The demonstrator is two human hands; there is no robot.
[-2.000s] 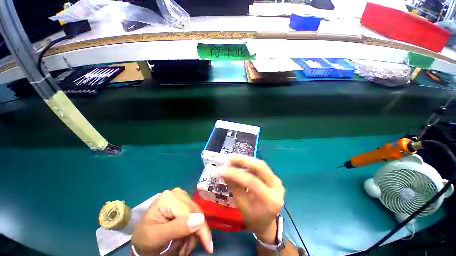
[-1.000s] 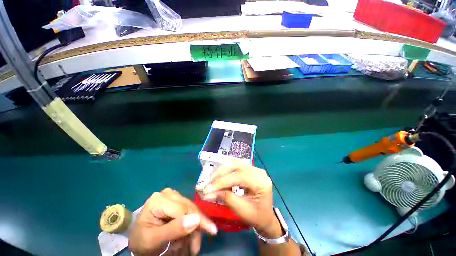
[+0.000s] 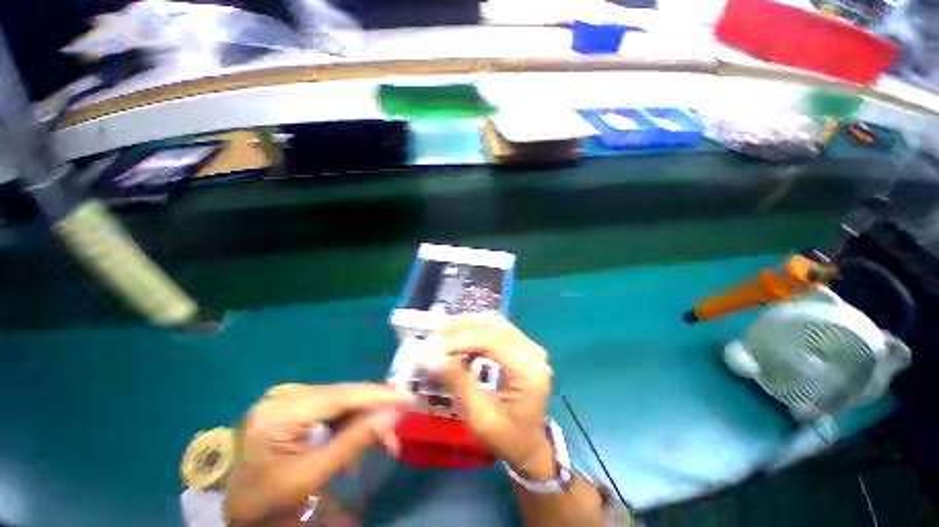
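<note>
The white-and-blue screw feeder (image 3: 410, 317) stands on the green bench in front of me, with small specks heaped under its dark top. A red tray (image 3: 438, 441) lies low at its front. My right hand (image 3: 496, 381) is over the feeder's front, fingers bent together; whether a small part is between them is too blurred to tell. My left hand (image 3: 299, 443) is just left of the red tray, its thumb and forefinger pointing towards the feeder front. Blur hides whether it holds anything.
A tape roll (image 3: 208, 459) stands on a white card (image 3: 203, 507) at left. An orange electric screwdriver (image 3: 746, 295) hangs at right above a pale fan (image 3: 819, 355). A thin black cord (image 3: 592, 445) crosses the bench. A shelf (image 3: 556, 86) spans the back; a taped post (image 3: 124, 266) is at left.
The view has shifted and blurred. My left hand's fingers now stretch right, closer to the feeder front and my right hand. My right hand has lifted slightly from the feeder's lower front.
</note>
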